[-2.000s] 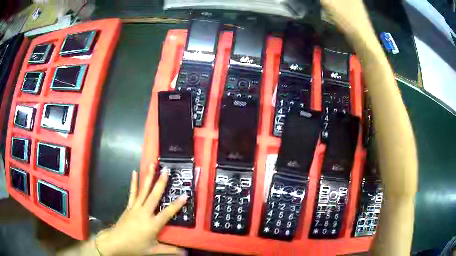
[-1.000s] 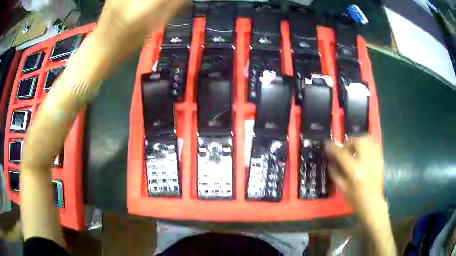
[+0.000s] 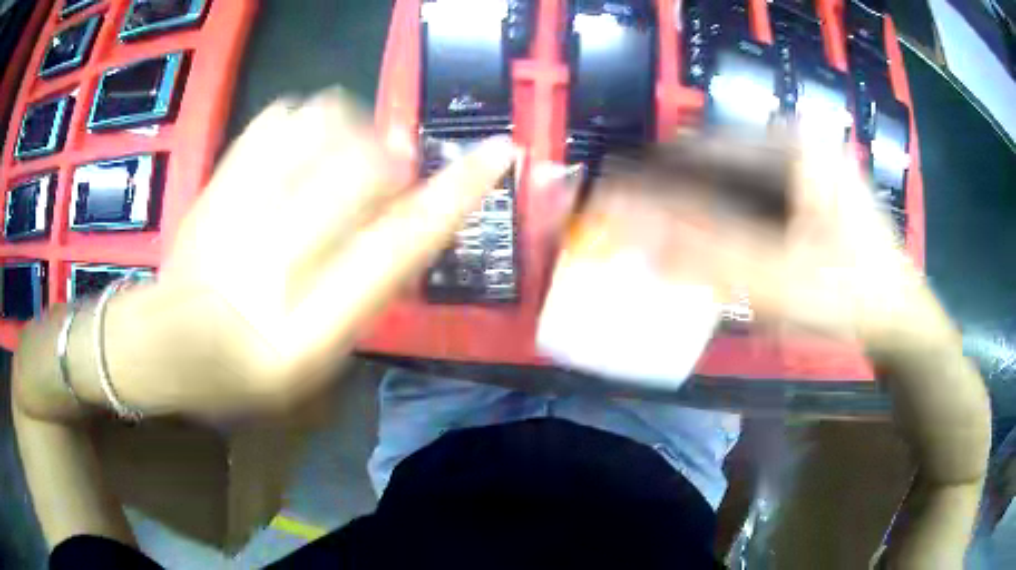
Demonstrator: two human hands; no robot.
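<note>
An open black flip phone [image 3: 481, 251] lies in the red tray [image 3: 412, 328]. My left hand [image 3: 306, 239], blurred, has one finger extended over its keypad; nothing shows in the hand, and its other fingers are hard to make out. My right hand [image 3: 819, 262], also blurred, holds a white and orange flat block [image 3: 629, 317] low over the tray's front. A dark, blurred piece [image 3: 724, 173] is at the same hand. A second open phone [image 3: 609, 72] is partly hidden behind these pieces.
More open phones [image 3: 741, 84] lie in the tray to the right, with bright reflections. A red tray of small dark-windowed devices [image 3: 111, 200] stands at the left. White sheets [image 3: 980, 56] lie at the upper right. The wearer's dark top and a brown box [image 3: 167, 479] are below the bench edge.
My left hand has come down from the top to the left phone's keypad. My right hand now holds the white-orange block. The phones appear larger and higher in view.
</note>
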